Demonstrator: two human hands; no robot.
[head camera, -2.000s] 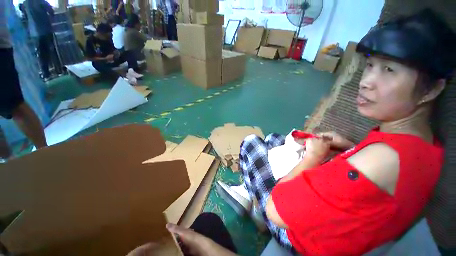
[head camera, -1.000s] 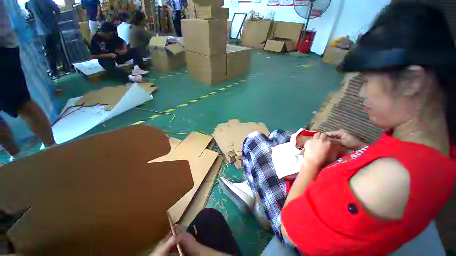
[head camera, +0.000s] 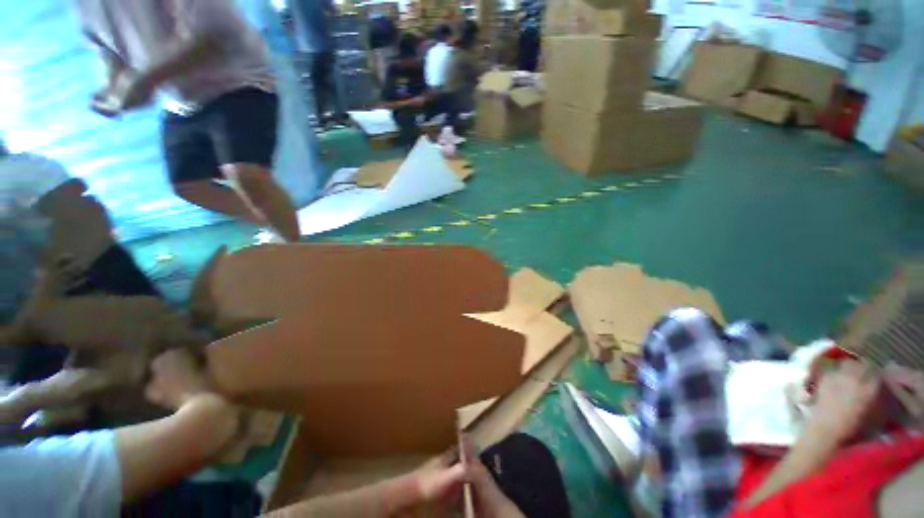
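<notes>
A part-folded mailer box is on my lap, its brown lid (head camera: 365, 349) standing up with notched side edges. Part of its tray floor (head camera: 370, 481) shows below the lid. The right side wall (head camera: 466, 467) stands up, seen nearly edge-on. My left hand (head camera: 441, 480) reaches across the tray and grips this wall from the inner side. My right hand (head camera: 489, 496) holds it from the outer side, partly cut off by the bottom edge. The fingers are blurred, and any corner flap between them is hidden.
Flat cardboard blanks (head camera: 542, 334) lie on the floor beyond the box's right side. A seated person in red (head camera: 811, 481) is close at right. Another person's arm (head camera: 193, 430) is close at left. Stacked cartons (head camera: 608, 96) and a walking person (head camera: 223, 111) are farther off.
The view has turned left, so the whole lid and the neighbour at left now show. Both hands remain at the right side wall, and more of the tray floor shows.
</notes>
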